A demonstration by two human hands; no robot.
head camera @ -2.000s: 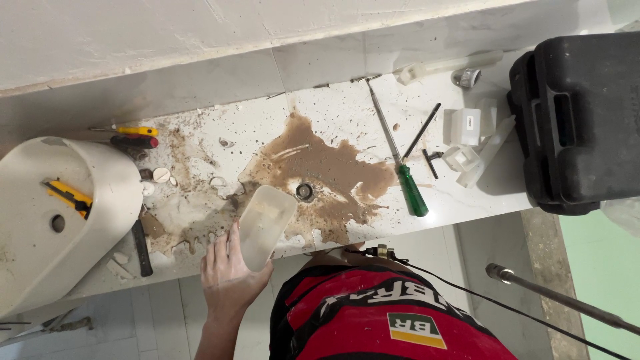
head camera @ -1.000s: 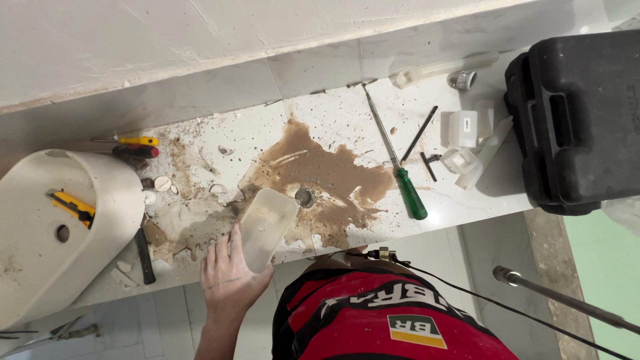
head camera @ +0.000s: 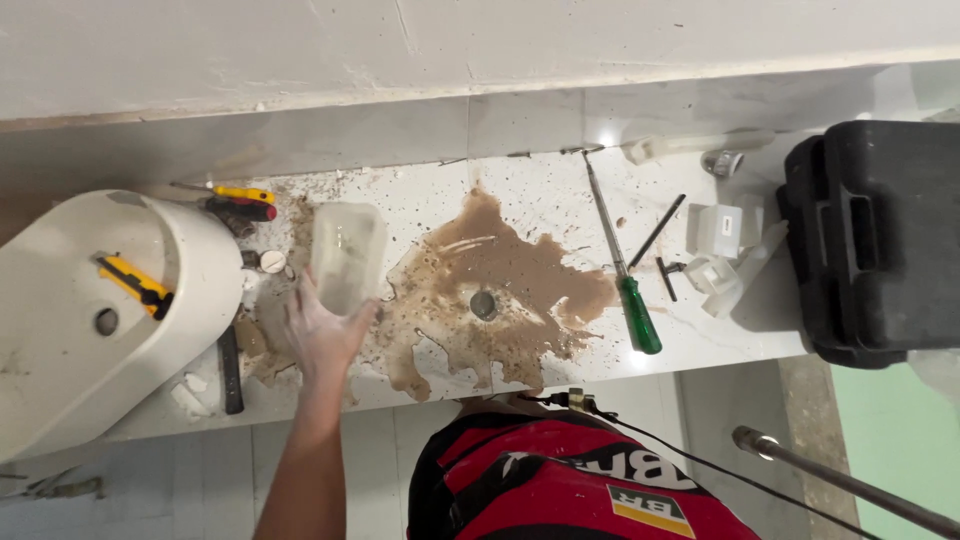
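On the white marbled counter, my left hand [head camera: 328, 330] is at the near end of a translucent plastic container [head camera: 347, 255], thumb and fingers spread around its end. Whether the hand still grips it is hard to tell. To the right, brown muddy water [head camera: 502, 262] spreads around a round drain hole [head camera: 483, 304] in the counter. A green-handled screwdriver [head camera: 637, 315] lies beyond the puddle's right edge, next to a thin black rod [head camera: 658, 231]. My right hand does not show.
A white basin [head camera: 202, 277] holding a yellow utility knife [head camera: 135, 285] stands left, near screwdrivers [head camera: 244, 195] and a black-handled tool [head camera: 230, 367]. Clear plastic fittings [head camera: 718, 231] and a black tool case [head camera: 885, 240] are on the right. A metal pole [head camera: 847, 480] crosses lower right.
My left hand and the plastic container have moved left and farther back on the counter, away from the drain hole. The hole, partly beside the container before, now shows with wet counter around it.
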